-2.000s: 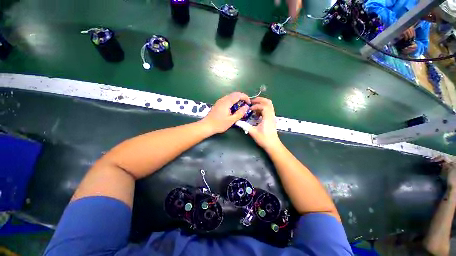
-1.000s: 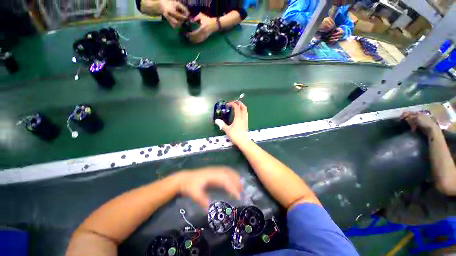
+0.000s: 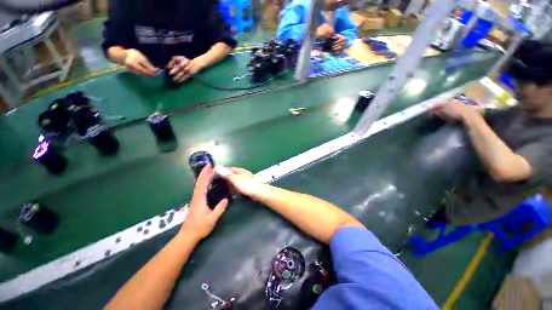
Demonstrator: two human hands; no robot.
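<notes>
A black cylindrical housing point(image 3: 201, 160) is at the belt's near side, its open end facing me. My right hand point(image 3: 241, 181), with a white covering on a fingertip, is at the housing's side. My left hand point(image 3: 203, 209) is closed around a dark round part point(image 3: 218, 192) just below the housing; the fingers hide much of it, and where it meets the housing is unclear. A round inner part point(image 3: 289, 264) with wires and a smaller wired piece point(image 3: 212, 296) lie on the dark bench near my body.
Other housings point(image 3: 162, 128) stand on the green belt, one lit purple point(image 3: 42, 149). A white rail point(image 3: 302, 162) and slanted post point(image 3: 405, 66) divide belt and bench. A person's hands point(image 3: 178, 68) work across the belt; another person's arm point(image 3: 499, 148) is at right.
My left hand has moved from above the round parts to the housing; one round part is gone from the bench group. The view has swung right, shifting the scene left.
</notes>
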